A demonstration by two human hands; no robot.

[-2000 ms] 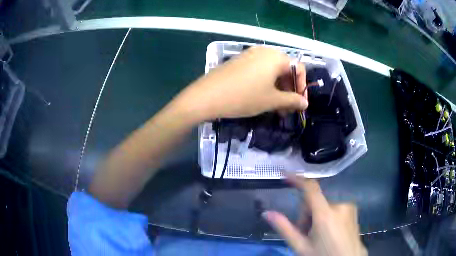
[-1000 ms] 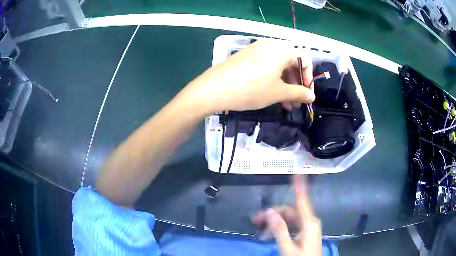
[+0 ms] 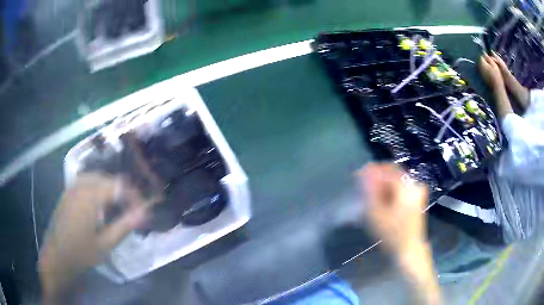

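The white housing [image 3: 238, 190] lies open on the worktop at left, blurred, with black parts inside and the round black lens [image 3: 204, 205] at its near right. My left hand [image 3: 89, 217] is over the housing's near left part, fingers over the black parts; blur hides whether it holds the wires. My right hand [image 3: 396, 202] is at the near edge of the black parts tray [image 3: 382, 113], fingers curled; what is in it cannot be told. The tray holds several boards with yellow tops [image 3: 441, 72] and pale lilac strips [image 3: 416, 72].
A white rail [image 3: 262, 58] runs behind the housing. Another white housing [image 3: 122, 56] stands on the green conveyor beyond it, at upper left. At right, another person's hands [image 3: 498, 74] and pale sleeve [image 3: 525, 140] show beside dark parts.
The view has swung right, so the housing now shows at left and the whole tray is in view. My right hand has moved from in front of the housing to the tray.
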